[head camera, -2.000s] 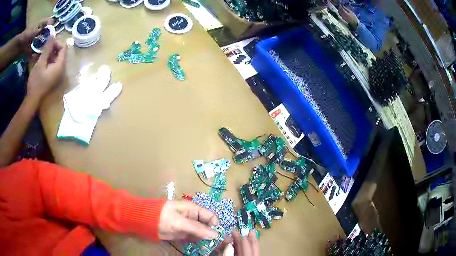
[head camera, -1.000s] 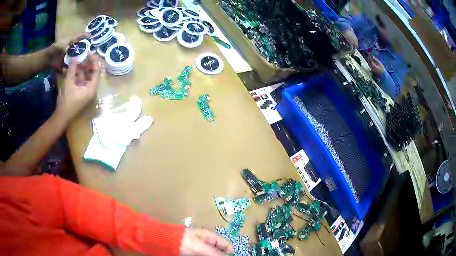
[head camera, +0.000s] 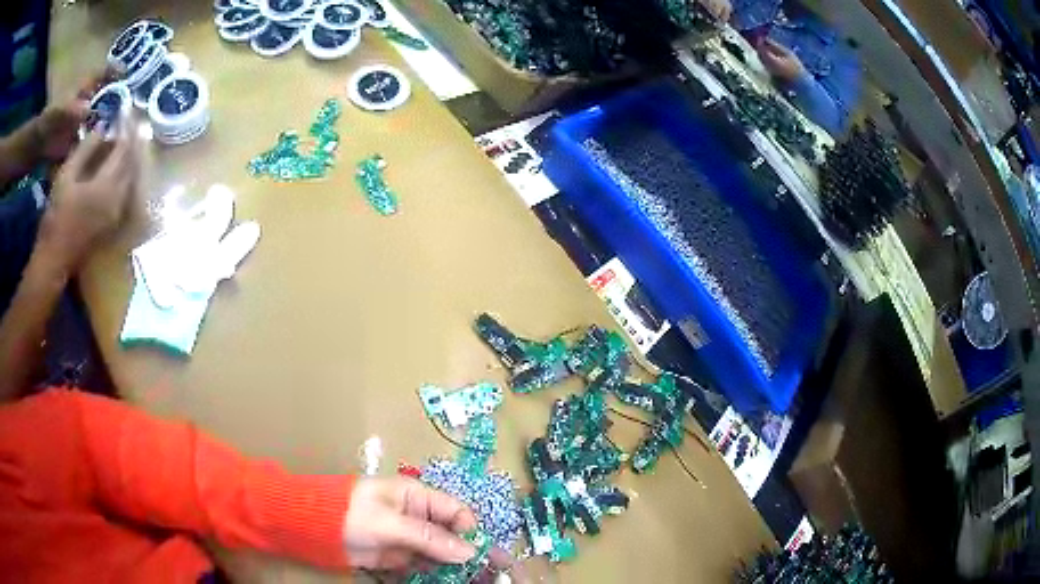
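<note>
My left hand (head camera: 411, 527), in an orange sleeve, reaches in from the left at the bottom. Its thumb and fingers pinch a small green board (head camera: 470, 557), partly cut off by the lower edge. Only a pale fingertip-like bit shows beside the board at that edge; my right hand is otherwise out of the picture. Silvery blue-grey small parts (head camera: 485, 496) lie in a pile just beyond my left hand. A heap of green and black circuit boards (head camera: 582, 428) lies right of the pile. A lighter green board (head camera: 460, 404) lies above the pile.
A white glove (head camera: 183, 268) lies at the left. Separate green boards (head camera: 294, 157) and round black-and-white discs (head camera: 379, 87) are further up. A neighbour's hands (head camera: 97, 171) hold a disc. A blue bin (head camera: 787, 394) of dark parts stands at the right, beside a brown carton (head camera: 823, 462).
The view has shifted, so the bench things sit differently in the picture. The green board now shows in my left fingers. My right fingers, seen two seconds ago near the boards, have mostly left the picture.
</note>
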